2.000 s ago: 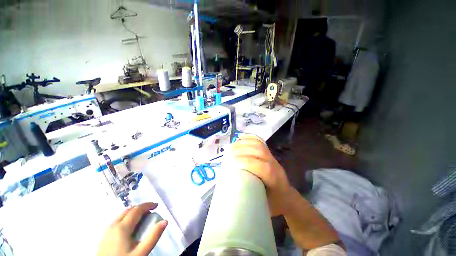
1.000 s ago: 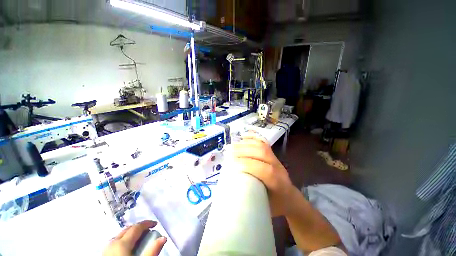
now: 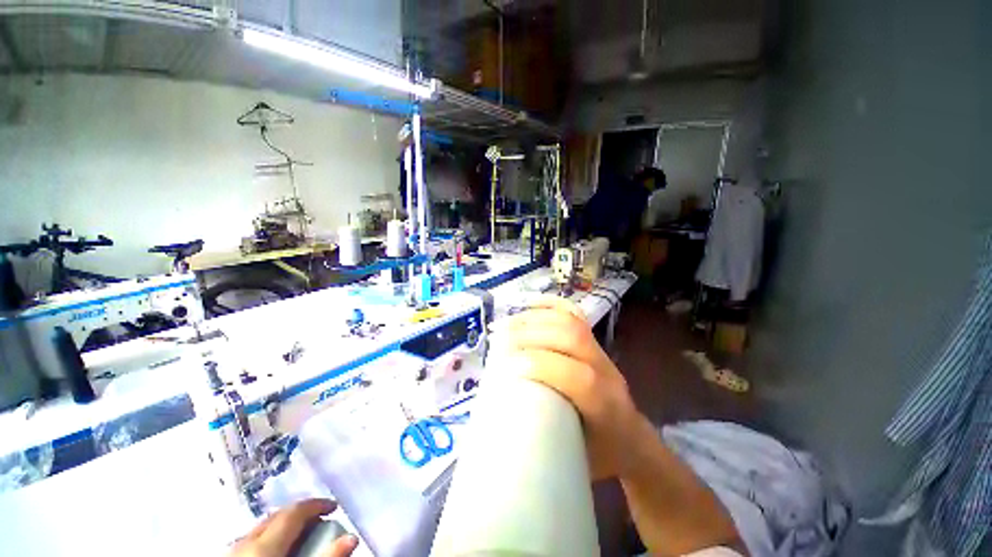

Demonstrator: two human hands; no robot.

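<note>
My right hand (image 3: 577, 364) is wrapped around a large pale green capped container (image 3: 517, 468), held close in front of me at the lower middle; its lower end is cut off. My left hand (image 3: 288, 531) is at the bottom edge, partly cut off, with its fingers around a small grey rounded object (image 3: 320, 539), perhaps a cap. Pale cloth (image 3: 364, 468) lies under the arm of the white JACK sewing machine (image 3: 354, 386). The presser foot area (image 3: 256, 462) is just above my left hand. Blue-handled scissors (image 3: 425, 442) lie left of the container.
Another JACK machine (image 3: 103, 316) stands at the left. White thread cones (image 3: 373, 239) stand behind. A heap of grey-white cloth (image 3: 751, 479) lies at the lower right, with striped cloth (image 3: 946, 403) at the right edge. A person in dark clothes (image 3: 616, 209) leans at the back.
The view has tilted upward, so the ceiling lamp shows and my left hand sits lower in the picture. Both hands keep their holds. The person at the back now leans to the right.
</note>
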